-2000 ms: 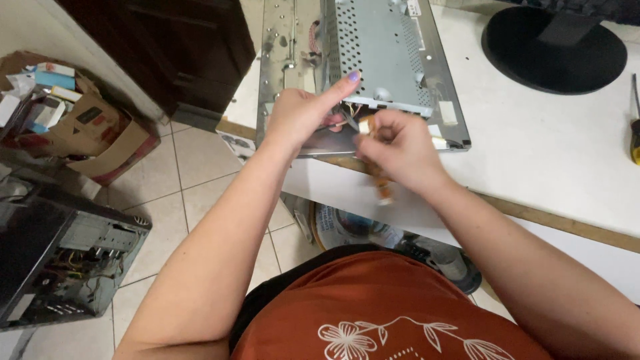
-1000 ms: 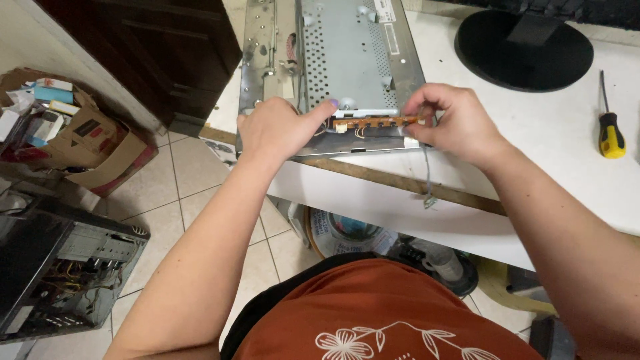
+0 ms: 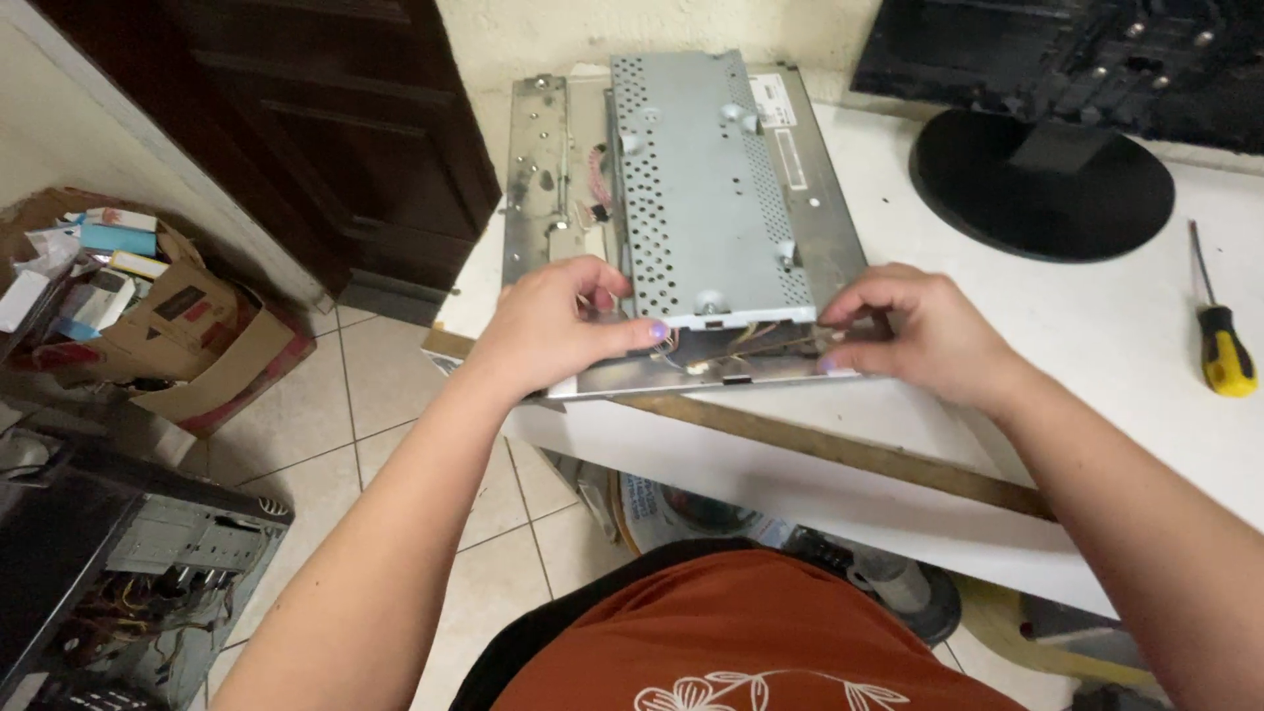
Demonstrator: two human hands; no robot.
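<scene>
A flat monitor panel with a metal back [image 3: 829, 227] lies on the white table. On it sits a perforated grey metal housing [image 3: 701, 197], with thin wires [image 3: 760, 346] at its near end. My left hand [image 3: 568, 321] rests at the housing's near left corner, its thumb beside the wires. At the near right corner, my right hand [image 3: 904, 331] has thumb and fingers around the end of a thin strip or wire, too blurred to name; its grip is partly hidden. A pink wire bundle [image 3: 597, 176] lies left of the housing.
A yellow-and-black screwdriver [image 3: 1224, 351] lies at the right of the white table [image 3: 997, 326]. A monitor on a round black stand [image 3: 1042, 188] stands behind. On the floor at left are a cardboard box [image 3: 227, 336] of packages and an opened computer case [image 3: 188, 533].
The orange-brown strip, held up at the panel's near edge a second ago, is no longer plainly visible. My right hand is now low at the housing's near right corner.
</scene>
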